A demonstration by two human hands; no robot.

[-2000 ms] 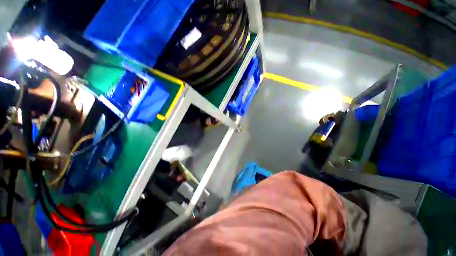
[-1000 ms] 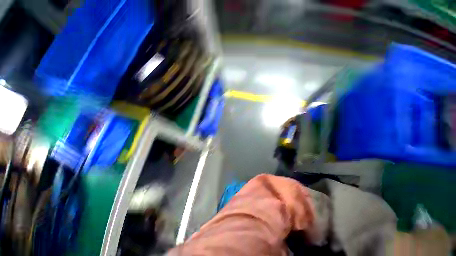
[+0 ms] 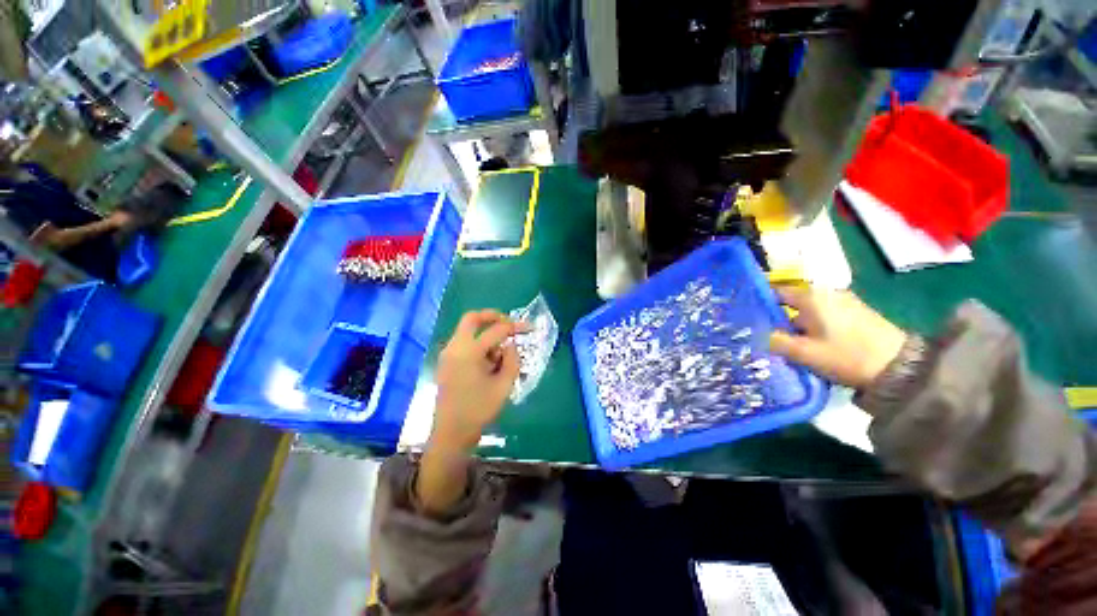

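A shallow blue tray [image 3: 692, 361] full of small shiny silver metal parts lies in front of the press, slightly tilted in view. My right hand [image 3: 842, 335] grips its right rim, thumb and fingers at the edge. My left hand [image 3: 478, 367] pinches a small clear plastic bag [image 3: 538, 349] with silver bits inside, over the green bench left of the tray. A large blue tote [image 3: 271, 313] stands further left, holding a red-ended bundle [image 3: 383, 259] and a small blue box [image 3: 349, 365] with dark contents.
The dark press [image 3: 692, 157] stands behind the tray. A red open-front bin [image 3: 926, 175] and white paper [image 3: 902, 235] are at the right. A yellow-edged spot [image 3: 499, 211] lies behind the tote. Another person's arm [image 3: 102, 226] shows at the far left, near more blue bins.
The view has swung from the aisle and side benches to the press bench. Both hands are now in view, the right on the tray and the left on the bag.
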